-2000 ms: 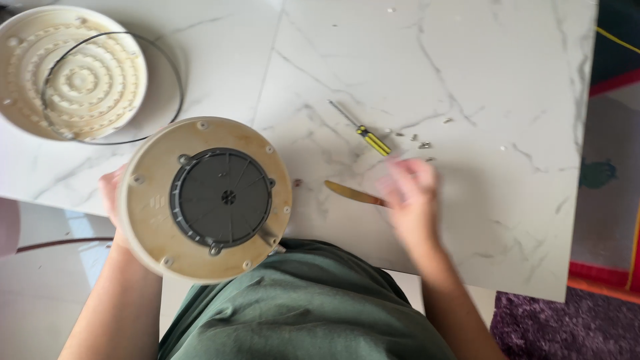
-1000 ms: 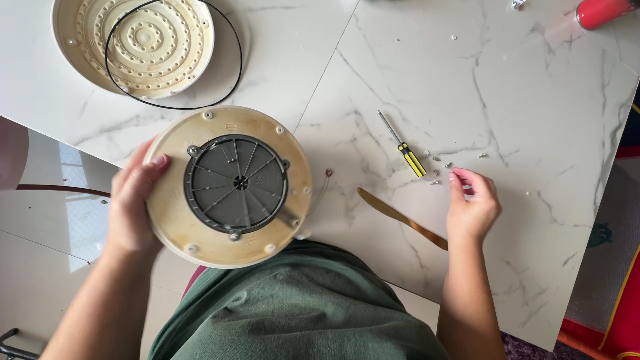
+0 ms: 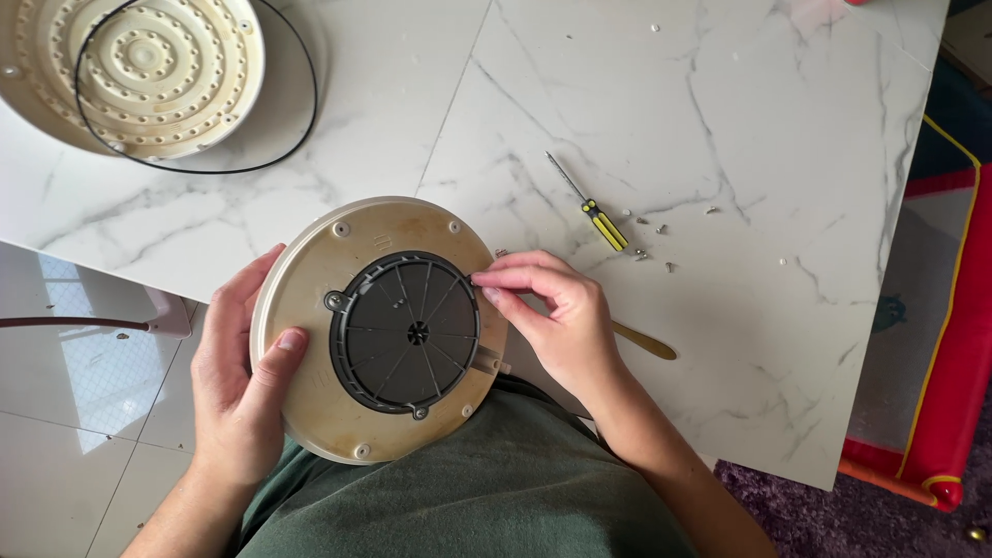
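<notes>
My left hand [image 3: 248, 356] grips the left edge of a round, yellowed plastic housing [image 3: 310, 387], tilted against my lap. At its centre sits a dark grey ribbed disc [image 3: 411, 333] with screwed tabs at its left and bottom. My right hand [image 3: 550, 310] has thumb and fingertips together at the disc's upper right edge; whether something small is pinched there is hidden. A yellow and black screwdriver [image 3: 604, 225] lies on the marble-patterned table, beside several small screws [image 3: 661, 229]. The brass-coloured knife [image 3: 643, 339] is partly covered by my right hand.
A round perforated plastic cover [image 3: 225, 85] rests at the table's upper left, with a thin black ring [image 3: 314, 108] lying across it. Part of a red object [image 3: 854, 1] shows at the top edge. The table's right edge borders a red-framed mesh item [image 3: 949, 372] and a purple rug [image 3: 775, 504].
My right hand has moved left from beside the screws to the grey disc's edge. My left hand still holds the housing. The view has shifted.
</notes>
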